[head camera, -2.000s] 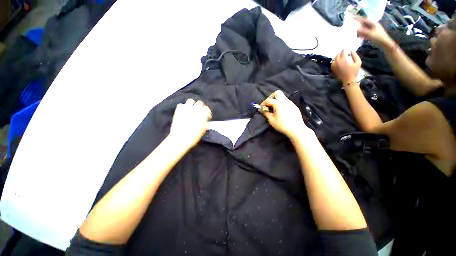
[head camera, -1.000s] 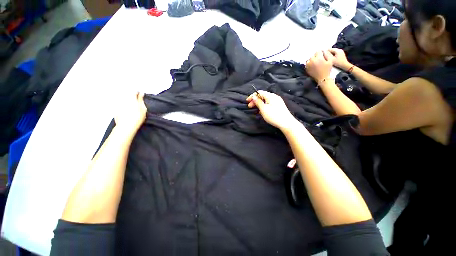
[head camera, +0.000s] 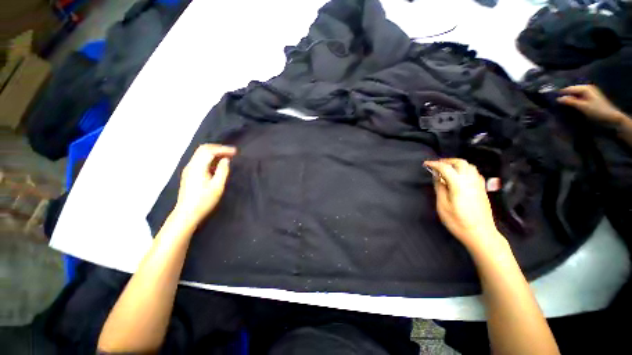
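A black hooded jacket (head camera: 312, 201) lies spread on the white table, flecked with pale lint. Its hood (head camera: 339, 41) is at the far end and its straight hem (head camera: 332, 286) runs near the table's front edge. A small gap in the cloth shows white table. My left hand (head camera: 204, 180) is over the left side of the body panel, thumb and fingers apart, with nothing visible in it. My right hand (head camera: 457, 191) is at the right side, fingers curled around small thread snips (head camera: 434, 173), whose tip shows at the fingertips.
Black straps with a buckle (head camera: 443, 121) lie on bunched cloth at the right. Another person's hand (head camera: 589, 102) touches black garments at the right edge. A blue bin (head camera: 82, 156) and dark garments stand left of the white table (head camera: 118, 187). A cardboard box (head camera: 24, 87) is at the far left.
My left hand has let go of the cloth at the opening. Both hands are now nearer the hem and farther apart. The opening has narrowed, and the hem and table's front edge have come into view.
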